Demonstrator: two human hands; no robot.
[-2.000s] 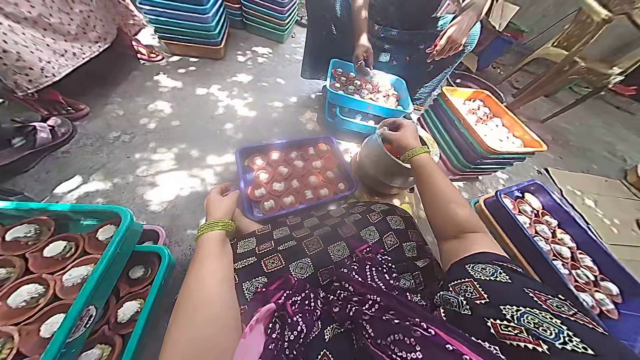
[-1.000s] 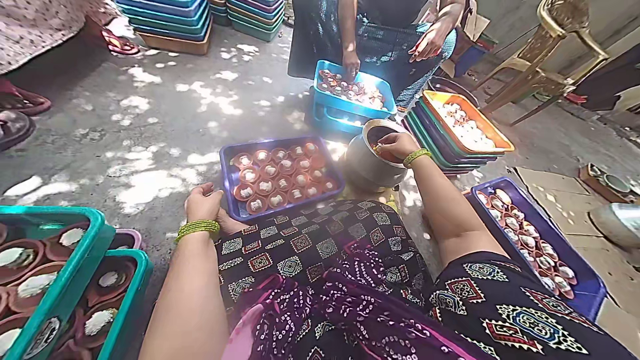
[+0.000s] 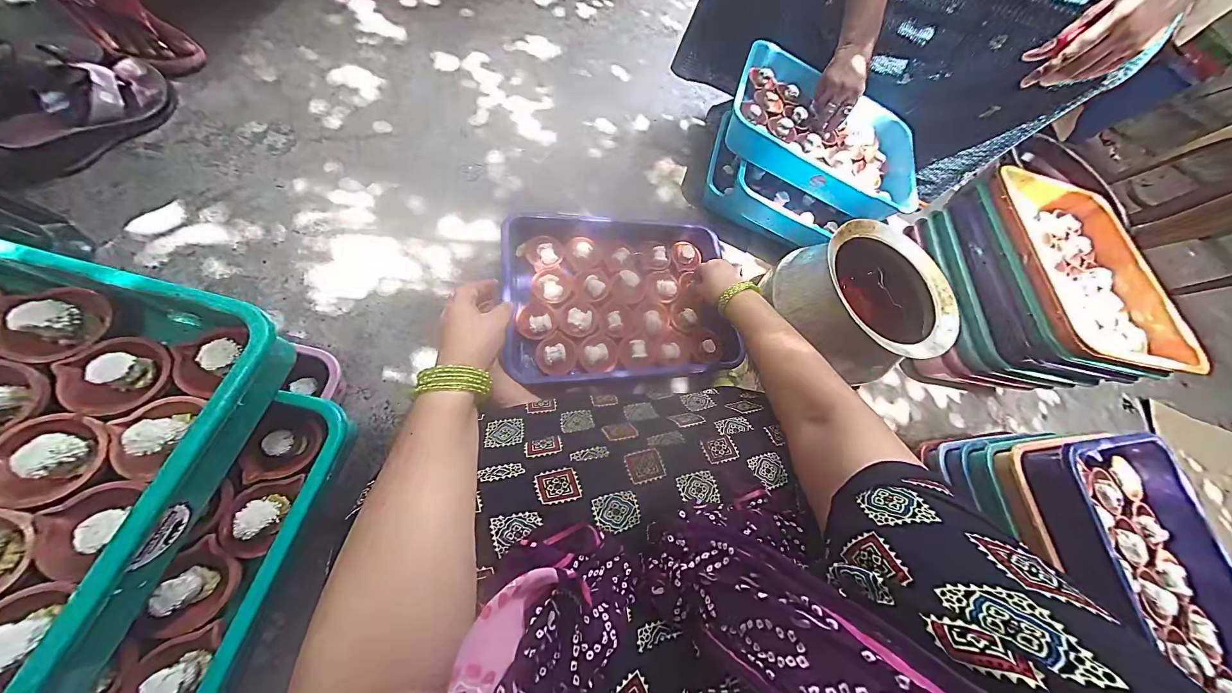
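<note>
A blue-purple plastic tray (image 3: 624,377) lies just beyond my knees, filled with rows of small clay cups (image 3: 579,320) that each bear a white lump. At its left edge is my left hand (image 3: 474,327), thumb near the rim; whether it grips the tray is unclear. My right hand (image 3: 717,281) reaches over the tray's right side by the end cups, its fingertips partly hidden. Right of that hand stands a metal pot (image 3: 818,298) with a wide rim and dark reddish contents.
Green trays (image 3: 252,337) of larger clay cups stand at the left. A person's hand (image 3: 840,91) is in a light blue tray (image 3: 818,164) ahead. Stacked trays, the top one orange (image 3: 1145,346), and a stack topped by a dark blue tray (image 3: 1088,452) stand at the right. Sandalled feet (image 3: 144,38) are upper left.
My right hand has left the metal pot's mouth, where it was a second ago, and is now at the tray's right side. My left hand stays by the left edge.
</note>
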